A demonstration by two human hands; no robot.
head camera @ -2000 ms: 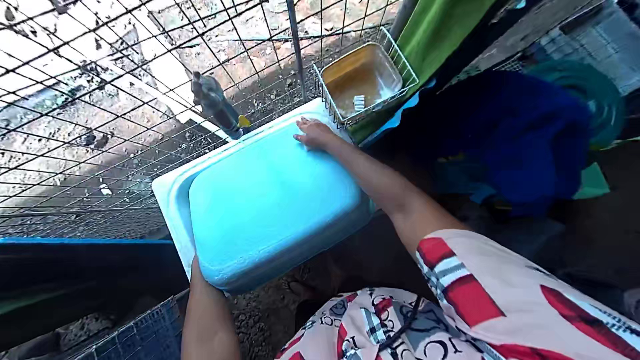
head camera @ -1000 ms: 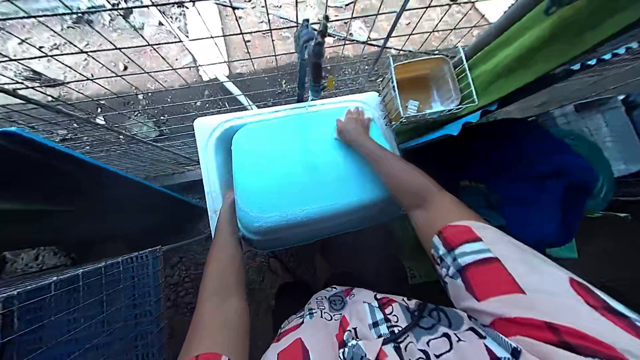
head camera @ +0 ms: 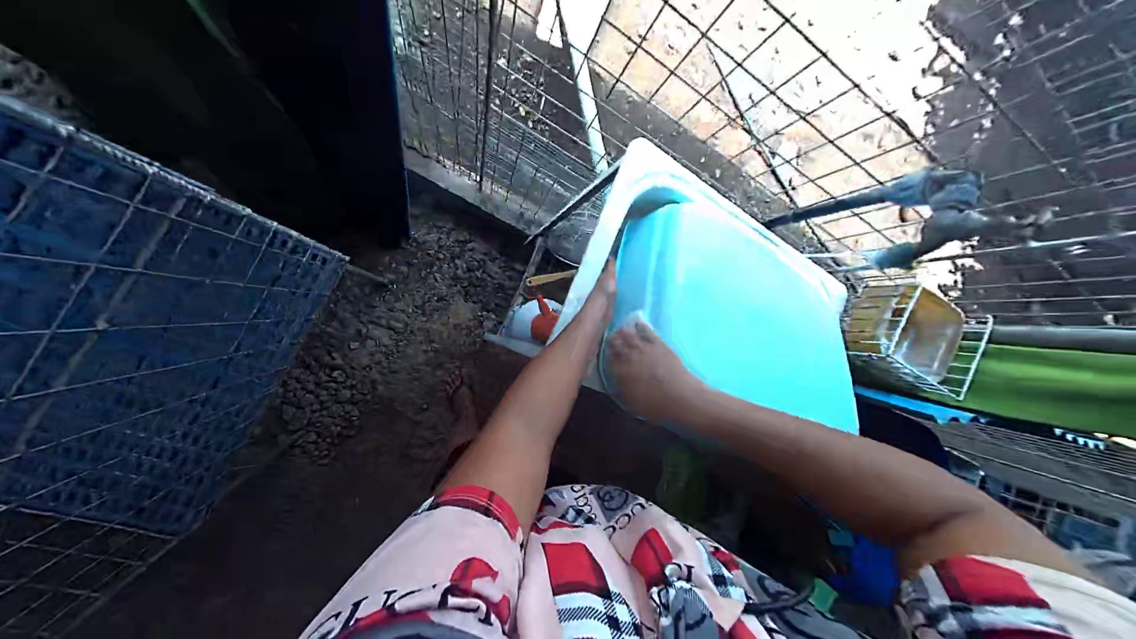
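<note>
A light-blue plastic basin (head camera: 754, 311) lies bottom up inside a white sink (head camera: 643, 169) beside the wire mesh. My left hand (head camera: 605, 288) is at the basin's left edge, between it and the sink wall; its fingers are mostly hidden. My right hand (head camera: 646, 368) rests on the basin's near left corner, with something small and whitish at its fingertips. The faucet and pipe (head camera: 932, 209) stand past the sink's far right side. Right of the sink hangs a white wire rack (head camera: 972, 364) with a yellowish plastic container (head camera: 927, 333) in it.
Below the sink's left side, a shelf holds a white container (head camera: 525, 321) with an orange part. A blue crate behind mesh (head camera: 133, 337) stands at left. Gravel (head camera: 355, 355) covers ground between them. Green cloth (head camera: 1047, 382) hangs at right.
My right hand has moved from the basin's far right part to its near left corner. My left hand stays at the left edge. The view has turned strongly left.
</note>
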